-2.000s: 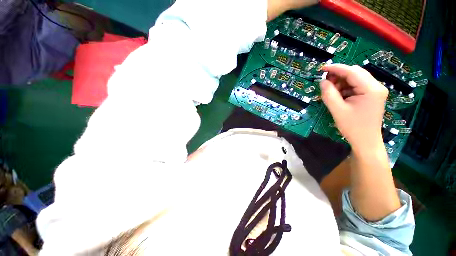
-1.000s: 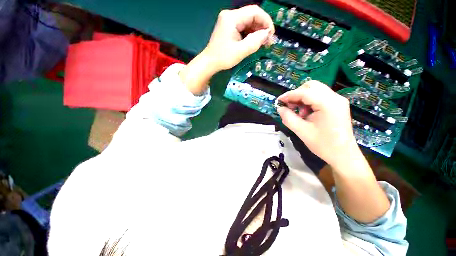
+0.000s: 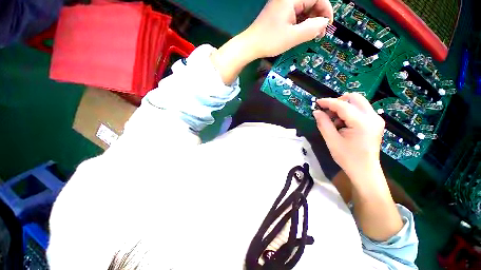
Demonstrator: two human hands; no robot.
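Note:
A green PCB panel (image 3: 364,75) with long black bars and shiny clear parts lies in front of me. A second similar panel (image 3: 419,113) lies to its right. My left hand (image 3: 298,23) is over the far left part of the first panel and pinches a small striped piece (image 3: 330,29) between thumb and fingers. My right hand (image 3: 348,126) is at the near edge of the first panel, fingertips together at a small white part; whether they hold a component is too small to tell.
A red-framed tray (image 3: 416,26) with a fine grid lies beyond the panels. Red sheets or trays (image 3: 97,47) are stacked at the left, above a brown cardboard box (image 3: 100,113) with a white label. A blue plastic frame (image 3: 34,184) is at the lower left.
My left hand has come from beyond the panels to over the first panel, now with a striped piece. My right hand has moved to the panel's near edge. The view has shifted.

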